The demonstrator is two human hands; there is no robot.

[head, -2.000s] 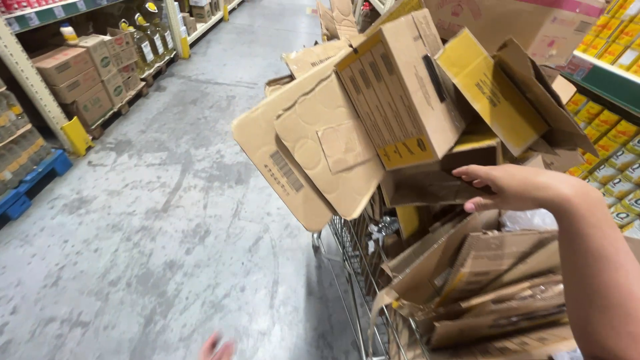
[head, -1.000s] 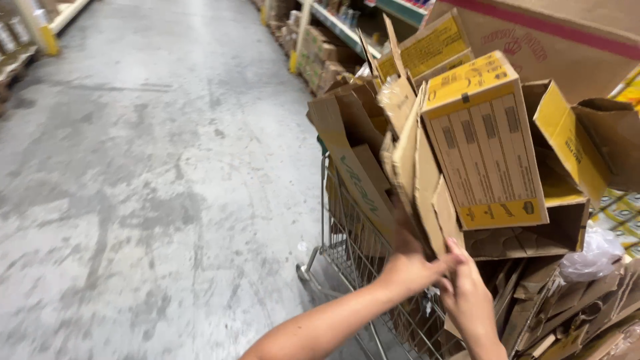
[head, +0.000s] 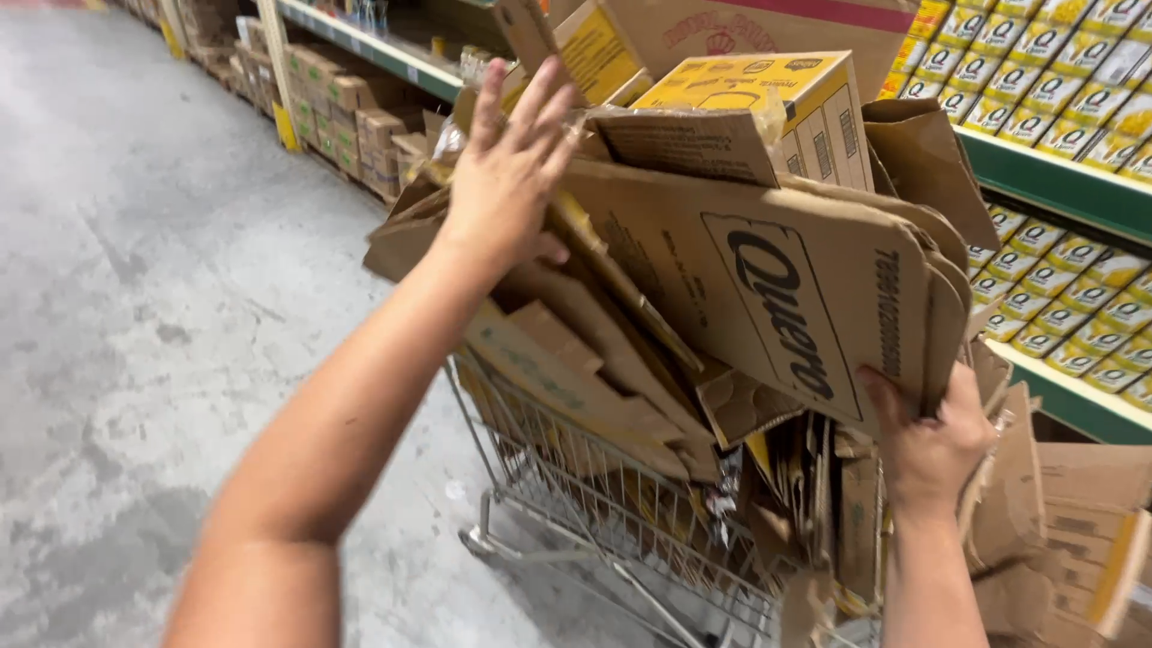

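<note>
A wire shopping cart (head: 621, 526) is heaped with flattened and folded cardboard. My right hand (head: 936, 441) grips the lower right corner of a stack of flattened Quero cardboard (head: 666, 243), thumb on its printed face. My left hand (head: 513, 171), fingers spread and raised, is at the upper left of the pile, against or just above the cardboard edges; contact is not clear. Behind the stack sits a yellow-topped cardboard box (head: 738, 81). A folded brown sheet with faint green print (head: 540, 369) leans inside the cart's left side.
A green-edged shelf (head: 1062, 180) with rows of yellow-and-white Quero packs (head: 999, 112) runs along the right. A large carton with a red stripe (head: 801, 27) stands behind the pile. Cartons (head: 333, 108) line a lower shelf at the back left. Grey concrete floor (head: 162, 297) lies left of the cart.
My hands, close together at the cart's side one second ago, are now apart: the left up at the pile's far left, the right holding the flattened stack, which now lies across the pile.
</note>
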